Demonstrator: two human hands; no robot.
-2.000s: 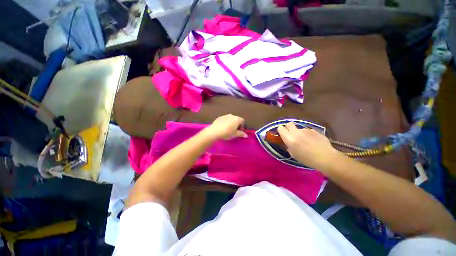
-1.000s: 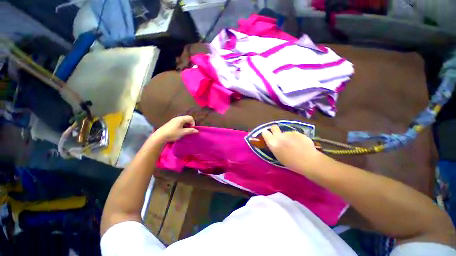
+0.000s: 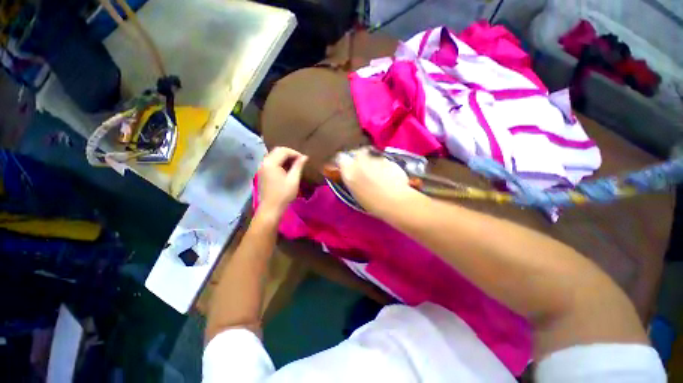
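Note:
A bright pink panel (image 3: 442, 277) lies along the near edge of the brown-covered ironing table, with a strip of white showing at its near edge. My right hand (image 3: 368, 178) is closed round the orange-brown handle of the steam iron (image 3: 410, 160). The iron is at the left part of the panel, largely hidden by my hand. My left hand (image 3: 281, 178) pinches the panel's left end, just left of the iron.
A pile of white and pink garment pieces (image 3: 487, 112) lies behind the iron. The wrapped iron hose (image 3: 584, 196) runs right across the table (image 3: 625, 247). A second iron (image 3: 156, 136) rests on the cream side board (image 3: 217, 45) at left. Dark and red scraps (image 3: 610, 56) lie behind.
The iron and my right hand have moved left along the pink panel, close to my left hand. The view has turned, so the side board and second iron show nearer the middle.

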